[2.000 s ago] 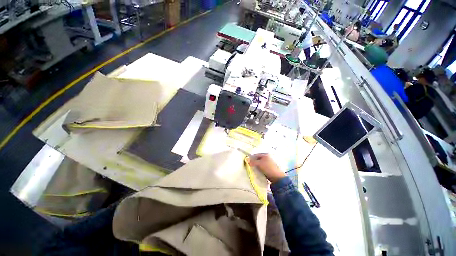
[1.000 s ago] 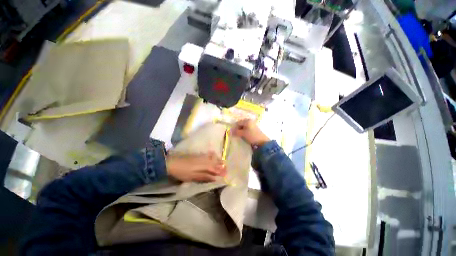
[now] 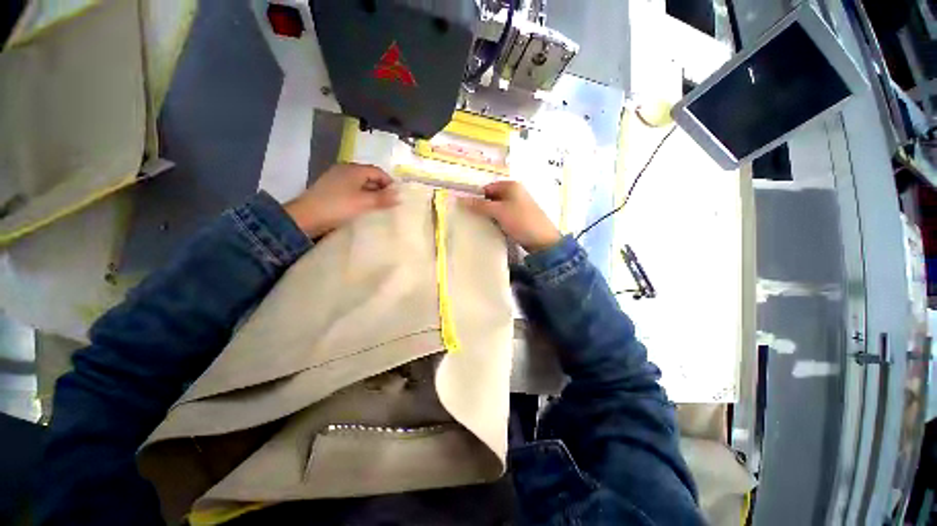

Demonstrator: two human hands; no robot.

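Note:
The beige sewn cover piece lies from the clamp down toward my lap, its opening facing me. A yellow tape strip runs down it, and a zipper shows inside the opening. My left hand holds its far edge left of the strip. My right hand holds the same edge right of the strip. The yellow clamp frame lies just beyond that edge, under the dark grey machine head.
Thread snips lie on the white table at right. The control screen stands at upper right, with a black cable and a yellow disc beside it. Stacked beige pieces lie at left on a grey board.
The view has moved closer to the clamp. My left hand has come in and moved from the middle of the piece to its far edge. The yellow strip now lies straighter, with the piece spread flatter.

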